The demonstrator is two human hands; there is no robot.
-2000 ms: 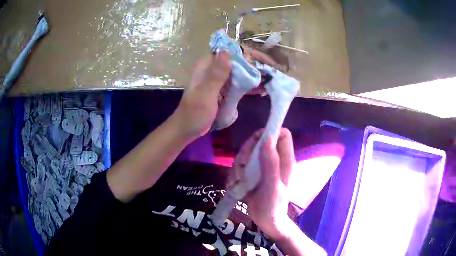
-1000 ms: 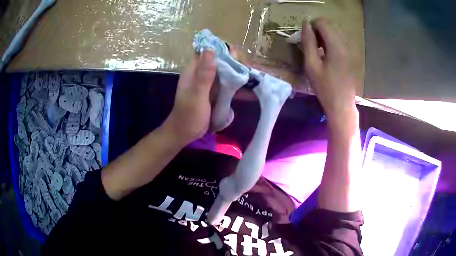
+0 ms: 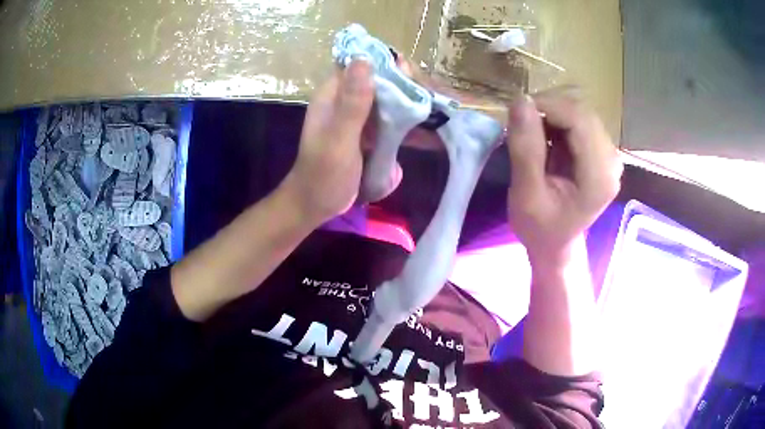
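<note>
My left hand (image 3: pixel 327 147) holds a pale foot shell (image 3: pixel 401 105), toes up and slot showing. A second pale piece (image 3: pixel 383 167) with a rounded end hangs beneath it. A small black ankle joint (image 3: pixel 435 120) lies between the foot shell and a long pale lower leg (image 3: pixel 432 251), which hangs down in front of my shirt. My right hand (image 3: pixel 560 172) pinches a thin pale stick (image 3: pixel 488 106); it points left at the ankle joint. Whether its tip touches is unclear.
On the tan bench (image 3: pixel 252 42) is a brownish patch (image 3: pixel 482 71) with thin sticks and a white lump (image 3: pixel 509 39). A blue left bin (image 3: pixel 180 193) holds many grey sole plates (image 3: pixel 92 276). A right bin (image 3: pixel 618 251) has bright white contents.
My right hand let go of the lower leg, reached to the sticks on the bench, and came back towards the ankle with a stick. My left hand still holds the foot shell.
</note>
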